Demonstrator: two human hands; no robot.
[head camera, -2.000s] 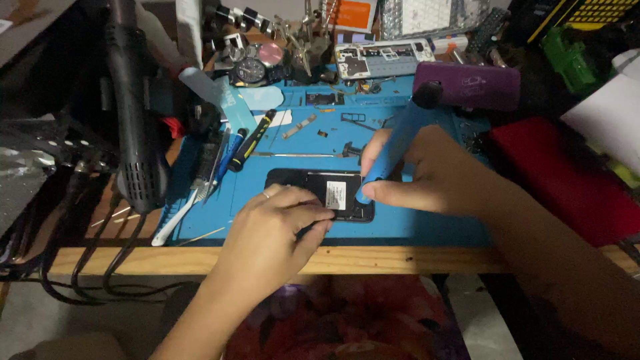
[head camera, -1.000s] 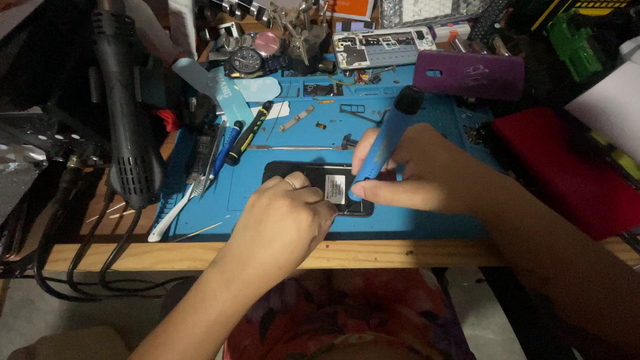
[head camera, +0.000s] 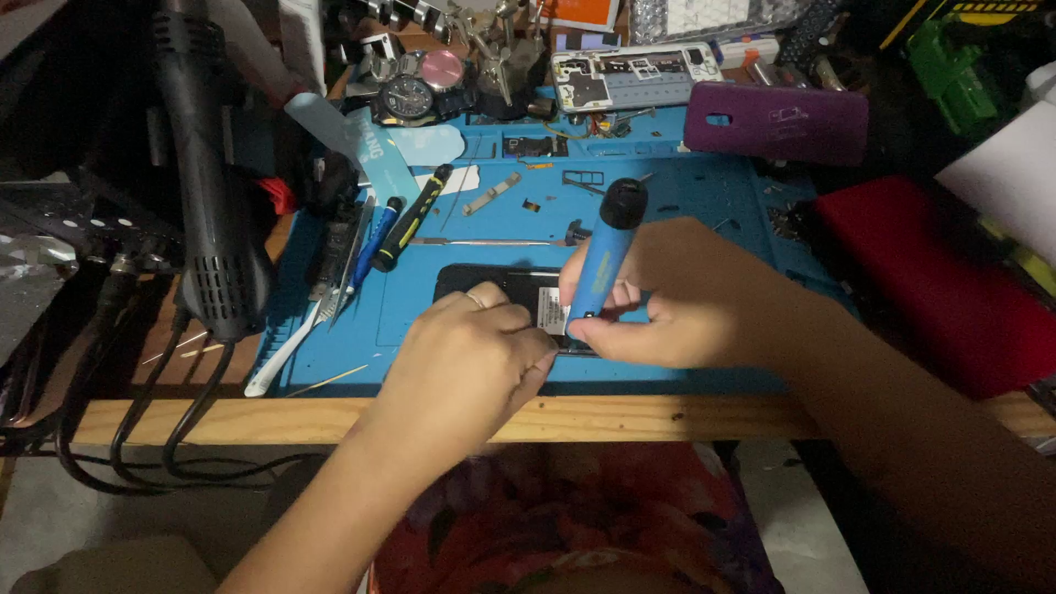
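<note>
A black smartphone (head camera: 518, 274) with a white label lies flat on the blue repair mat (head camera: 462, 318). Over its left part rests my left hand (head camera: 474, 351), fingers bent, with a ring on one finger; its fingertips are partly hidden against the phone. A blue electric screwdriver (head camera: 605, 256) with a black end cap is in the grip of my right hand (head camera: 672, 301), tilted over the phone's right part. Its tip is hidden. Behind the phone lie a thin metal pry tool (head camera: 487, 242) and, to the left, a black and yellow screwdriver (head camera: 412, 219) and a blue screwdriver (head camera: 377, 243).
A black hot-air gun (head camera: 210, 206) stands at left with cables below. An opened phone (head camera: 635, 76), a purple phone cover (head camera: 775, 124) and a wristwatch (head camera: 407, 97) lie at the back. A red object (head camera: 932, 280) is at right; white tweezers (head camera: 285, 351) lie at left.
Both hands stay over the phone, and the blue electric screwdriver remains in my right hand, now held more upright than two seconds ago. Nothing else has plainly moved.
</note>
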